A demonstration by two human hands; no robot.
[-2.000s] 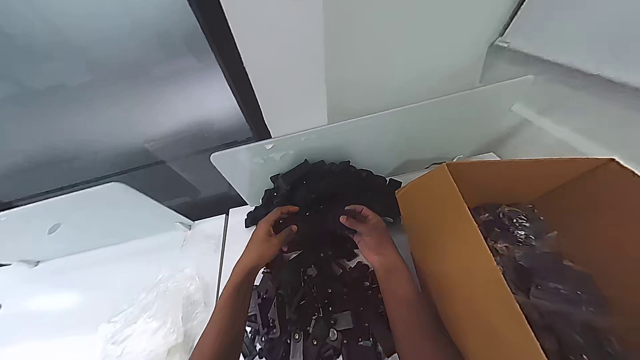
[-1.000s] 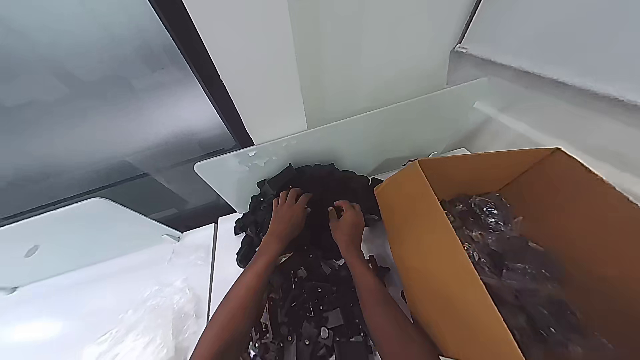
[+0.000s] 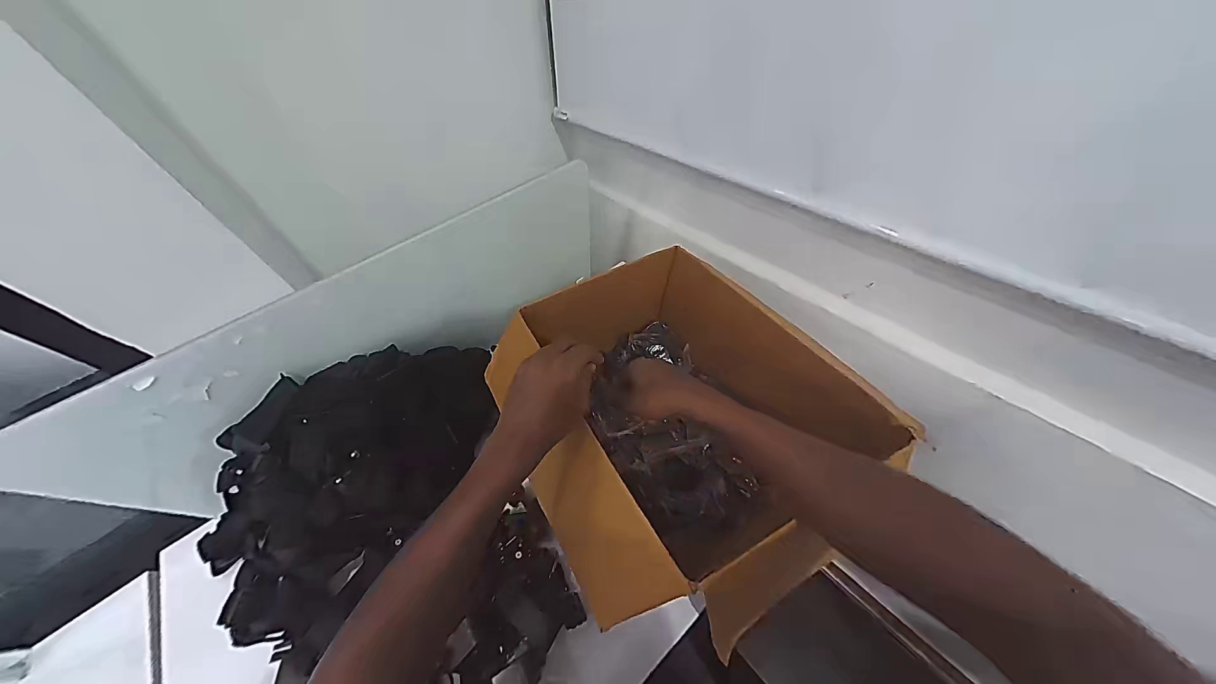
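Note:
My left hand (image 3: 554,385) rests at the near left rim of a cardboard box (image 3: 608,532), its fingers bent over the edge; whether it pinches the cardboard or a bag is unclear. Inside the box, my right hand (image 3: 655,388) reaches among clear plastic bags with dark contents (image 3: 670,456); its fingertips are hidden, so a hold cannot be made out. Left of the box lies a large heap of black pieces (image 3: 361,456), some with small shiny dots. Smaller black parts (image 3: 522,560) lie between the heap and the box, partly behind my left forearm.
A frosted glass panel (image 3: 408,275) stands behind the heap. The white wall and ledge (image 3: 950,361) run along the box's right side. A dark flat object (image 3: 826,627) lies below the box, and part of the white tabletop (image 3: 190,608) shows at the lower left.
Both hands have left the black heap and moved right to the cardboard box, the right one now inside it. The view has swung to the right.

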